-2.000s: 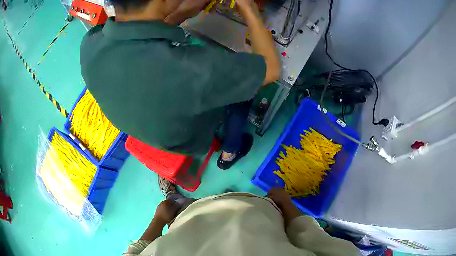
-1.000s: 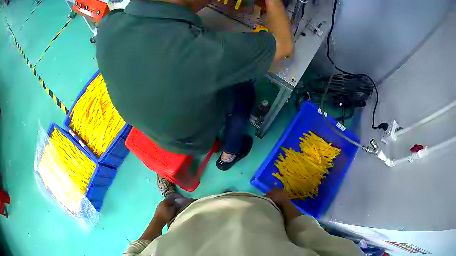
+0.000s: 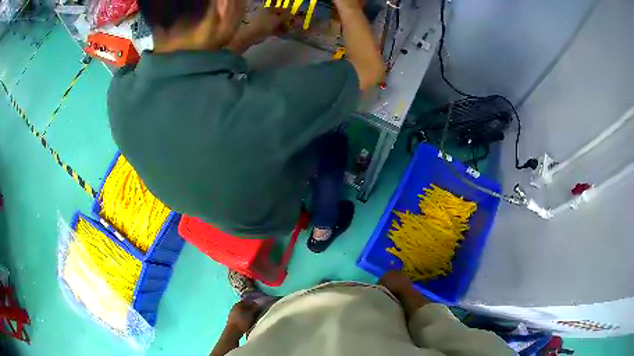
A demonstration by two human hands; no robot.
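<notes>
My left hand is at the bottom, left of my light shirt, small and dark; its fingers cannot be made out. My right hand is at the right side of the shirt, by the near edge of a blue bin; its fingers are hidden. The bin holds a loose heap of yellow plastic strips. Neither hand is seen touching the strips. Two more blue bins, the upper one and the lower one, stand at the left, filled with yellow strips; clear film covers part of the lower one.
A person in a dark green shirt sits on a red stool at the press table, arms over yellow strips. An orange-red control box is upper left. Black cables and white pipes are at the right wall.
The view has shifted slightly, with floor objects lower in it. The seated person's head and several yellow strips at the press show more. My hands stay beside my shirt.
</notes>
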